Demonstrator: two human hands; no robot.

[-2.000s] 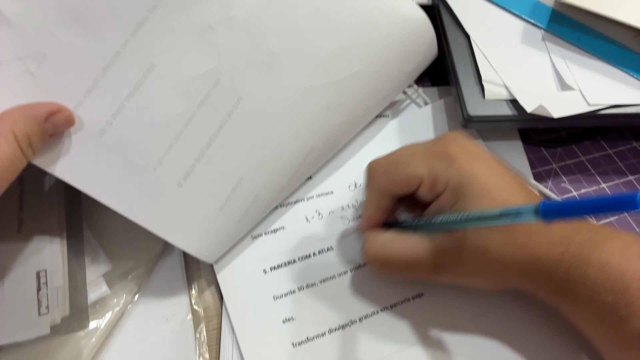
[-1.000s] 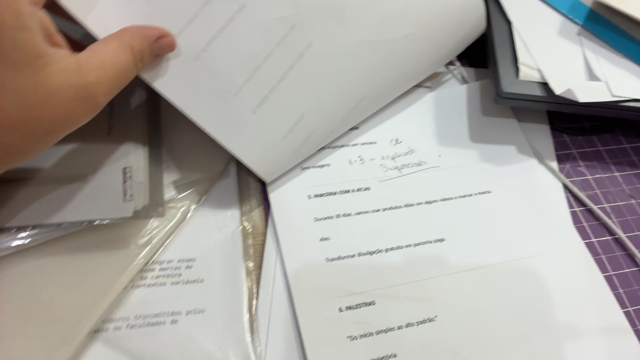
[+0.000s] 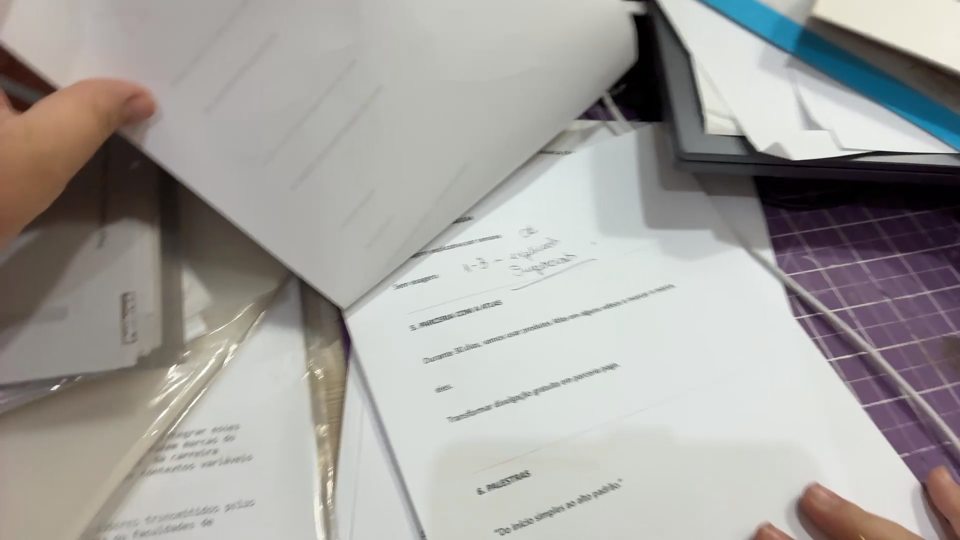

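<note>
My left hand [image 3: 67,142], at the left edge, grips the side of a lifted paper sheet [image 3: 322,97], thumb on top. That sheet curls back over a printed page [image 3: 570,375] bearing typed lines and some handwriting near its upper part. Only the fingertips of my right hand [image 3: 847,510] show, at the lower right corner, over the page's lower edge. They are spread a little; the rest of that hand is cut off, so whether it holds anything is hidden. No pen is visible.
Clear plastic sleeves with papers [image 3: 225,420] lie at the left. A dark tray [image 3: 787,166] with loose papers and a blue strip [image 3: 847,67] stands at the upper right. A white cable [image 3: 847,337] crosses a purple gridded cutting mat [image 3: 847,240].
My right hand, with a blue pen on the page two seconds ago, has moved away to the lower right. An underline shows below the handwriting. My left hand still holds the lifted sheet.
</note>
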